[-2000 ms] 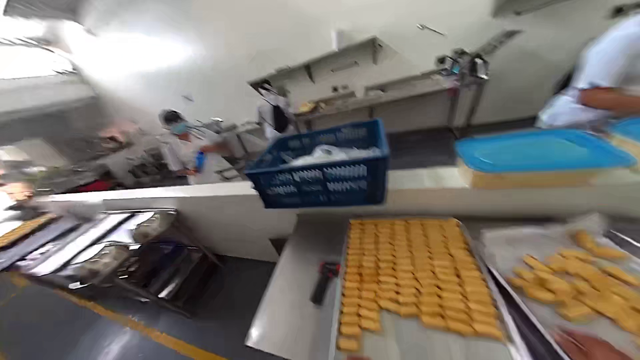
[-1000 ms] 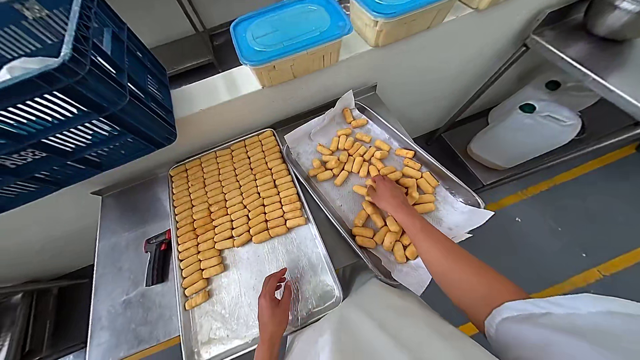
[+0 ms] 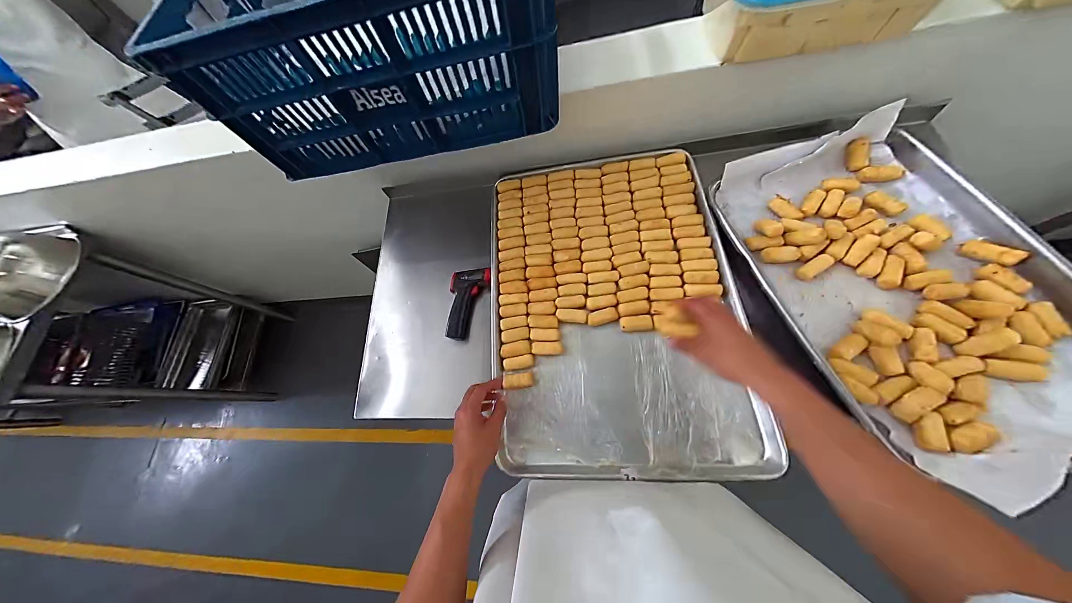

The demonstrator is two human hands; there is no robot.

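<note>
Rows of small golden pastry rolls [image 3: 603,226] fill the upper part of a metal sheet tray [image 3: 645,419]; the rows reach lowest along its left side. My right hand [image 3: 716,339], slightly blurred, holds some rolls [image 3: 675,322] at the lower right end of the rows. At the tray's left edge is my left hand [image 3: 479,423], fingers curled beside the lowest roll [image 3: 517,380]; whether it grips the rim is unclear. On the right, a second metal tray [image 3: 787,310] lined with white paper [image 3: 846,285] bears loose, scattered rolls [image 3: 921,377].
An infrared thermometer gun [image 3: 466,301] lies on the steel table [image 3: 410,335] left of the tray. On the ledge stand a blue plastic crate [image 3: 377,92] and a lidded tub [image 3: 821,29]. A metal rack [image 3: 167,394] holds trays at left. Part of a person in white [image 3: 67,67] shows beyond the ledge.
My right hand has moved from the loose rolls on the papered tray to the rows, with rolls in it. My left hand has gone to the left edge of the tray. The view has swung left.
</note>
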